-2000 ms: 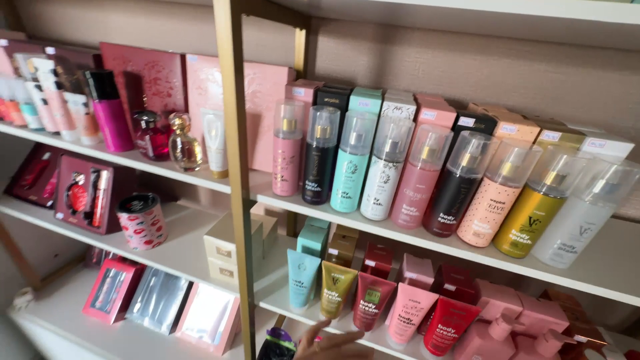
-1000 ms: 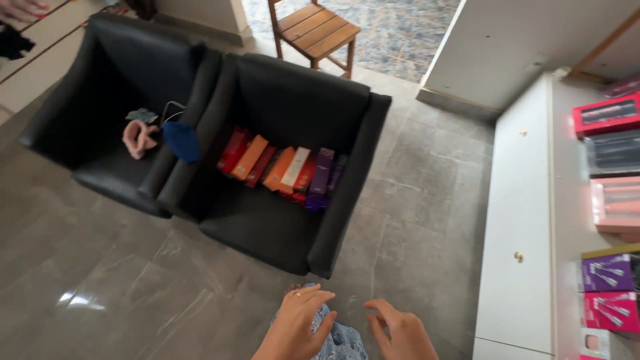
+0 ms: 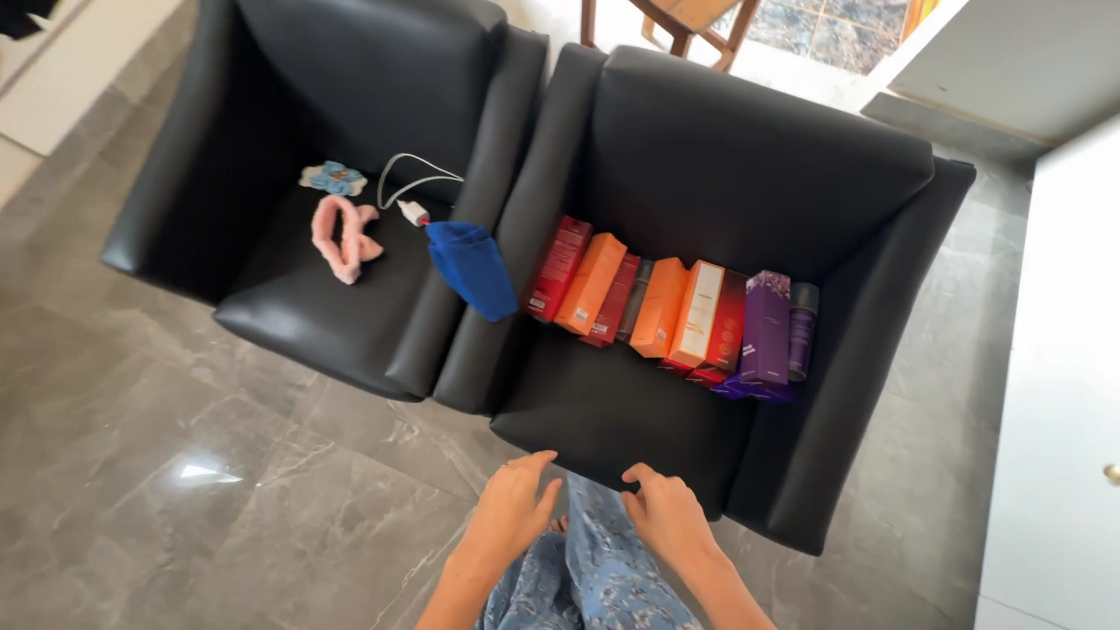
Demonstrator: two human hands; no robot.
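My left hand point(image 3: 518, 503) holds nothing, its fingers apart, near the front edge of the right black armchair point(image 3: 621, 420). To its right, my right hand point(image 3: 662, 507) is also without any object, fingers bent. Beyond both hands, a row of boxes lies on that armchair's seat: a red box point(image 3: 560, 267), an orange box point(image 3: 592, 284), another orange box point(image 3: 661, 306), a white and orange box point(image 3: 700, 311) and a purple box point(image 3: 766, 328). A purple capped bottle point(image 3: 801, 332) lies beside the right armrest.
On the left black armchair point(image 3: 306, 306) lie a pink fluffy headband point(image 3: 337, 241), a light-blue item point(image 3: 334, 178) and a white cable with plug point(image 3: 413, 212). A blue cloth point(image 3: 472, 267) hangs over the armrests. A white cabinet point(image 3: 1059, 394) stands right, a wooden chair point(image 3: 691, 13) behind.
The view has swung from the product shelves to the armchairs, which now stand nearer. Both hands are now before the right armchair's seat, still without an object.
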